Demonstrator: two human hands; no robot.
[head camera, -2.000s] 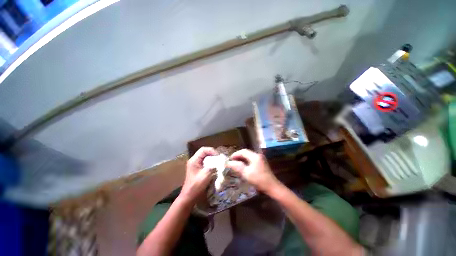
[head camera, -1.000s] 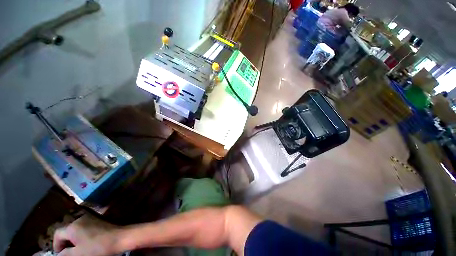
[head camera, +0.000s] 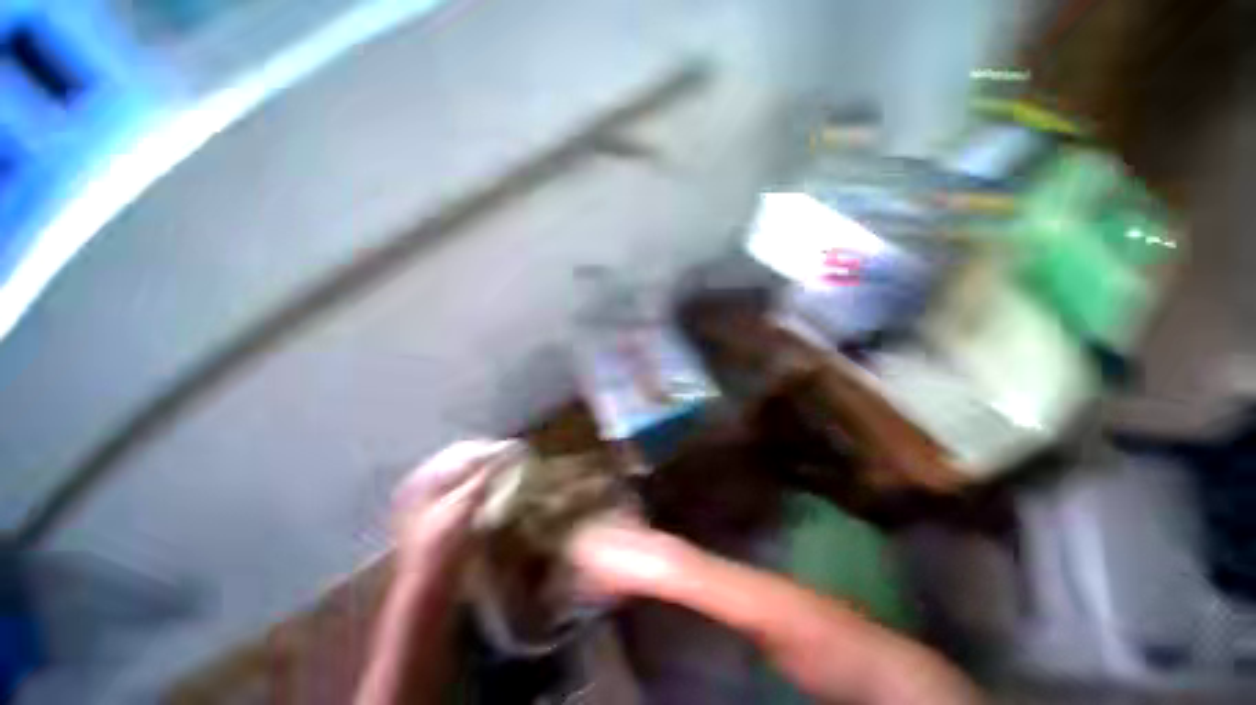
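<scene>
The whole view is strongly blurred. My left hand (head camera: 448, 489) is at the left side of the box, its fingers around a pale cream bunch (head camera: 501, 485). My right hand (head camera: 616, 554) is over the heap of brownish pieces (head camera: 558, 496) in the box, to the right of my left hand. Its fingers are smeared, and I cannot tell whether they hold anything. The box's walls are hardly distinct.
The small blue machine (head camera: 647, 386) stands just behind the box. The cream and green cutting machine (head camera: 964, 303) is to the right. A pipe (head camera: 372, 269) runs along the wall. A pale stool (head camera: 1095, 551) with a dark unit is at the right edge.
The view has swung right across the workshop and back left to the box. My hands were together on a white bunch; now they are farther apart, my right hand lower over the heap.
</scene>
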